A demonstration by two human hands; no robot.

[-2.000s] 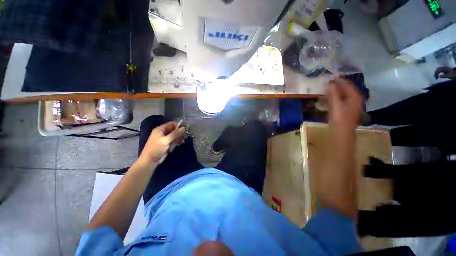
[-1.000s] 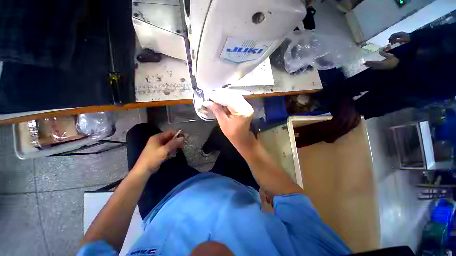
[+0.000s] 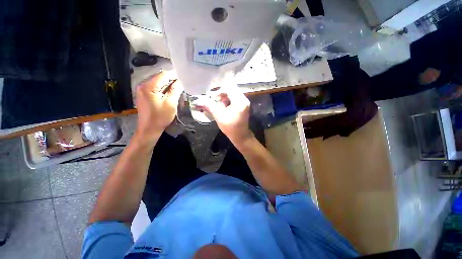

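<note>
The white sewing machine head (image 3: 220, 33) with a blue JUKI label stands in front of me, its bright lamp glaring at the needle area. My left hand (image 3: 158, 103) is raised to the left side of the needle area, fingers closed around a small thin dark item (image 3: 168, 86) that I cannot identify. My right hand (image 3: 229, 109) is at the right side of the needle area, fingertips bent in towards it. Glare and the fingers hide the needle and whatever the right fingertips touch.
Dark fabric (image 3: 55, 60) covers the table on the left, a yellow-marked tool on it. A clear plastic bag (image 3: 309, 40) lies right of the machine. A parts tray (image 3: 33, 152) is under the table edge. A wooden bin (image 3: 349, 187) stands right; another person is beyond it.
My left hand has risen from above my lap to the needle area. My right hand came from the far right to the needle area and is still there. The view has shifted.
</note>
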